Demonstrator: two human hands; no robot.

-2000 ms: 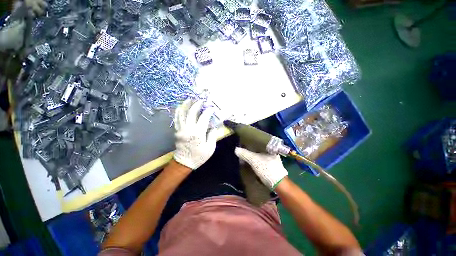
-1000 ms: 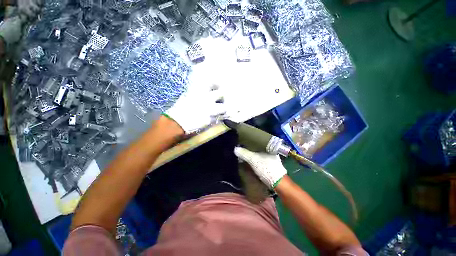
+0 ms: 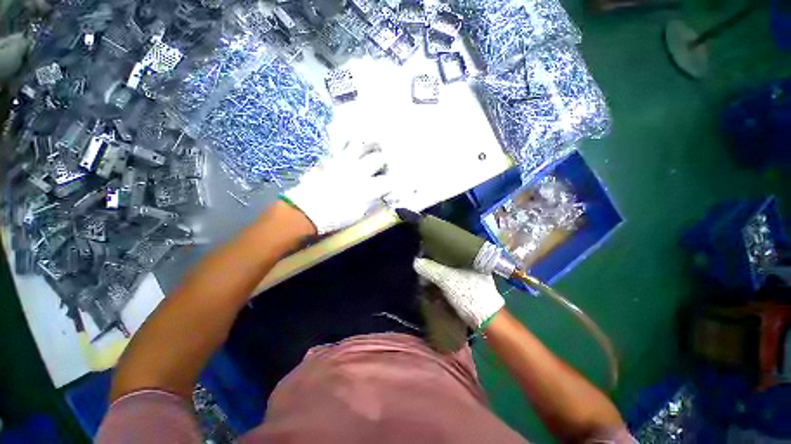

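Observation:
My right hand (image 3: 464, 290), in a white glove, grips the olive-green air tool (image 3: 447, 239). The tool's dark nose points up and left at the table's near edge, and a tan hose leaves its silver rear end. My left hand (image 3: 338, 191), in a white glove, is at the near edge of the white table top, just left of the tool's nose. Its fingers are washed out by glare, and I cannot tell whether it holds a part. A loose pile of thin shiny pins (image 3: 264, 117) lies beyond my left hand.
A large heap of grey metal brackets (image 3: 113, 173) covers the left of the table (image 3: 451, 130). Several brackets lie at the top. Clear bags of pins (image 3: 555, 100) lie at the right end. A blue bin (image 3: 598, 234) holding clear plastic stands below them. Another bin shows at the lower left.
My left hand has moved from upright beside the tool's nose to lying sideways over the table edge, its forearm swung out left. My right hand still holds the tool, nearly unmoved.

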